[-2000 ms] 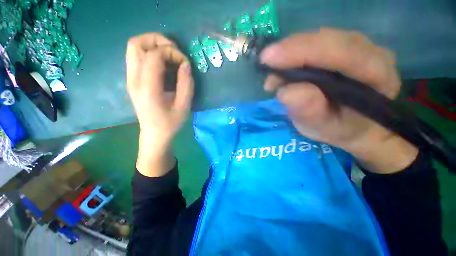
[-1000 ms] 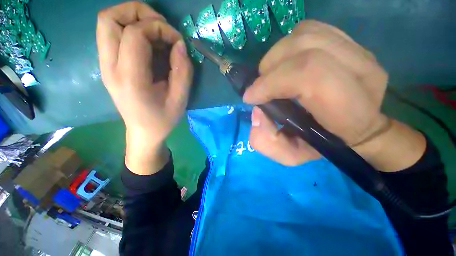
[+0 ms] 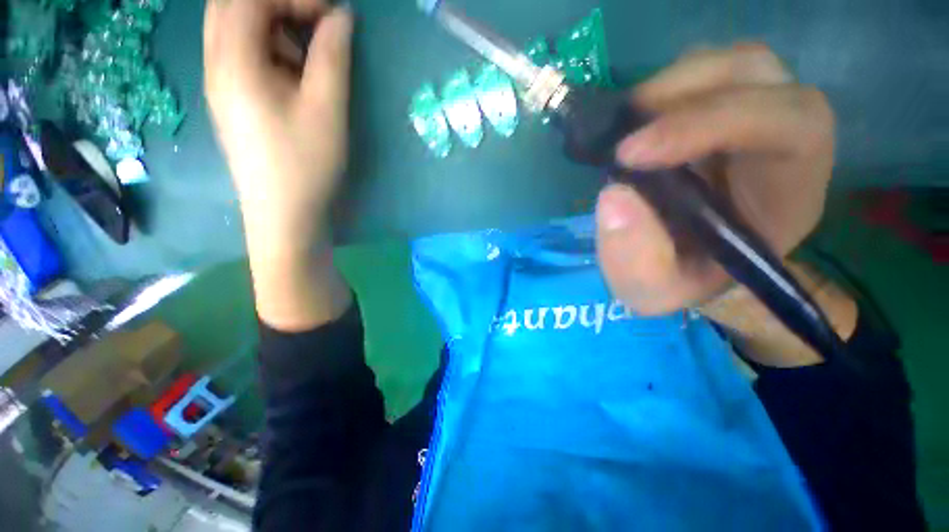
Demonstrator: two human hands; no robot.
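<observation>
My right hand (image 3: 728, 177) grips the black handle of a soldering iron (image 3: 692, 197). Its silver barrel points up and left, with the tip near the top edge, above the circuit boards. A short green strip of toothed circuit boards (image 3: 465, 109) lies on the dark-green bench mat, partly behind the iron. My left hand (image 3: 281, 104) is at the upper left of the strip, apart from it. Its fingers are curled towards the thumb and partly cut off by the top edge. The image is blurred, and I cannot tell whether they hold anything.
A heap of green circuit boards (image 3: 109, 78) lies at the upper left. A black rounded object (image 3: 94, 187) is below it, beside a blue bin (image 3: 26, 244) with whitish wires. A blue apron (image 3: 614, 416) covers my lap. Stools and cardboard boxes (image 3: 125, 369) stand on the floor at lower left.
Since one second ago, the iron's tip has moved up, away from the left end of the strip. My left hand has moved up and away from the strip. The view has shifted slightly.
</observation>
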